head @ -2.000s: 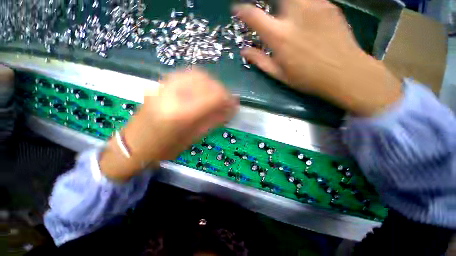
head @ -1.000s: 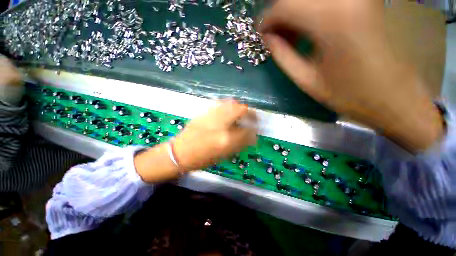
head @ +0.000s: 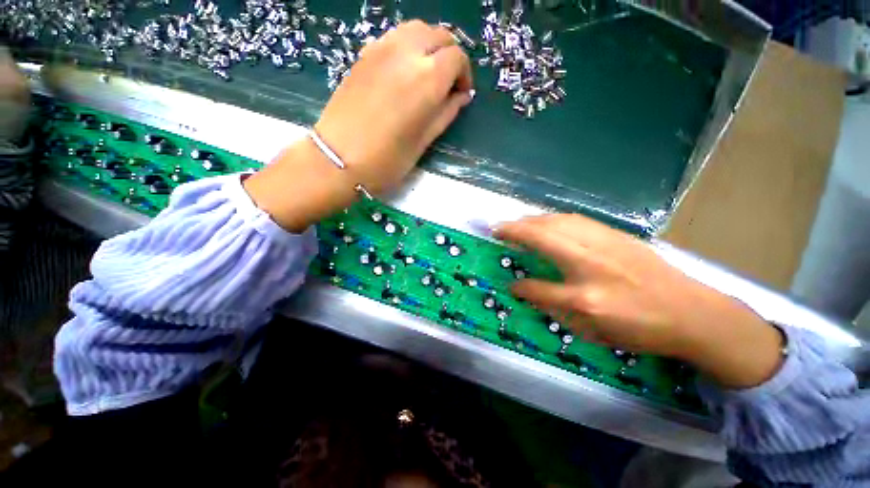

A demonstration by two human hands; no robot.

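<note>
The green circuit board panel (head: pixel 429 262) lies in the rail, with upright mounted capacitors (head: pixel 441 240) that have round silver tops. My right hand (head: pixel 601 281) is over the right part of the panel, thumb and fingers apart; I cannot tell whether something small is between them. My left hand (head: pixel 396 100) is above the near edge of the dark green tray (head: pixel 611 114), fingers curled, fingertips pointing right; what they hold, if anything, cannot be made out. Loose silver capacitors (head: pixel 525 67) lie heaped in the tray, on both sides of my left hand.
Pale metal rail edges (head: pixel 382 329) run along both sides of the panel. A raised metal rim (head: pixel 730 124) closes the tray's right end, with a brown cardboard sheet (head: pixel 787 162) beyond it. Part of another person's hand (head: pixel 11 100) and a dark striped sleeve show at the left edge.
My right hand has come down from over the tray to the panel. My left hand has moved up from the panel to the tray's near edge. The view has shifted slightly.
</note>
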